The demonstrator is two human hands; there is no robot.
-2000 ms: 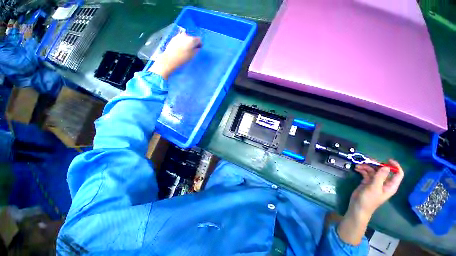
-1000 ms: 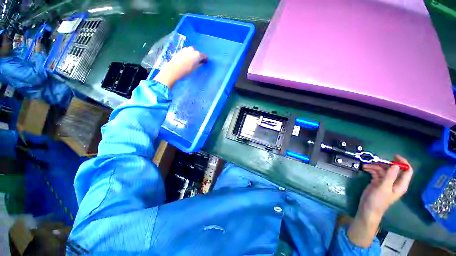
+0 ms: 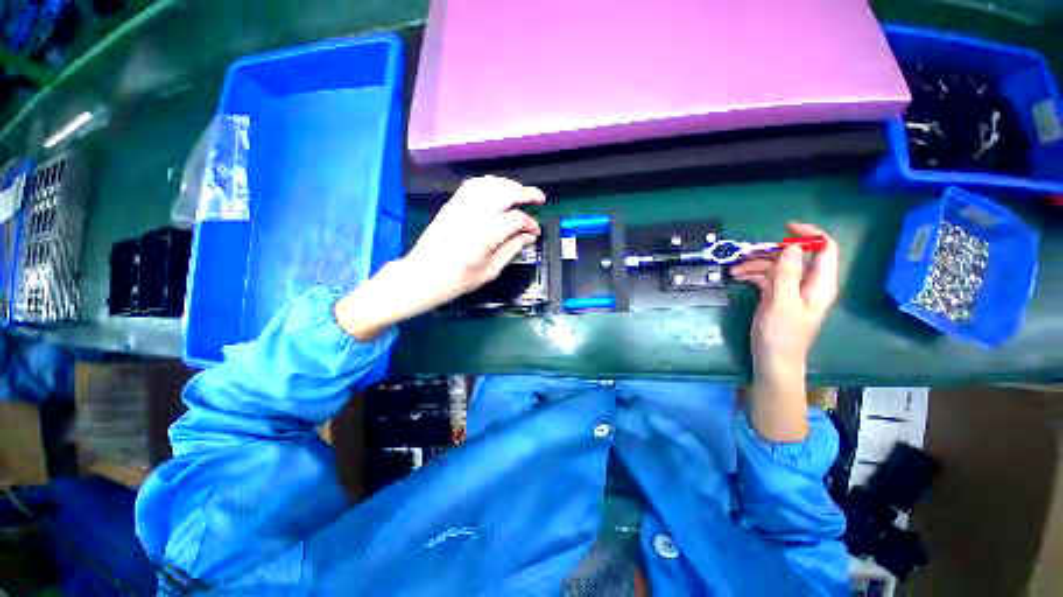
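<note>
The black assembly fixture (image 3: 643, 292) lies on the green bench in front of me, with two blue rods (image 3: 586, 303) at its middle. My left hand (image 3: 476, 237) is over the fixture's left end and covers most of the black housing (image 3: 513, 289) there. Its fingers are bent; I cannot tell if they hold a small part. My right hand (image 3: 795, 283) grips the red handle (image 3: 804, 244) of the silver toggle clamp (image 3: 729, 251) at the fixture's right end.
A large blue tray (image 3: 393, 175) stands left, a clear bag (image 3: 225, 169) over its rim. Pink foam (image 3: 653, 70) is behind the fixture. Right are a small blue bin (image 3: 1014, 268) of metal pieces and a medium bin (image 3: 892, 146) of dark parts. Black housings (image 3: 149, 274) lie far left.
My left hand has moved right, out of the large blue tray to the fixture's left end. My right hand stays on the red handle. The view has turned to the right.
</note>
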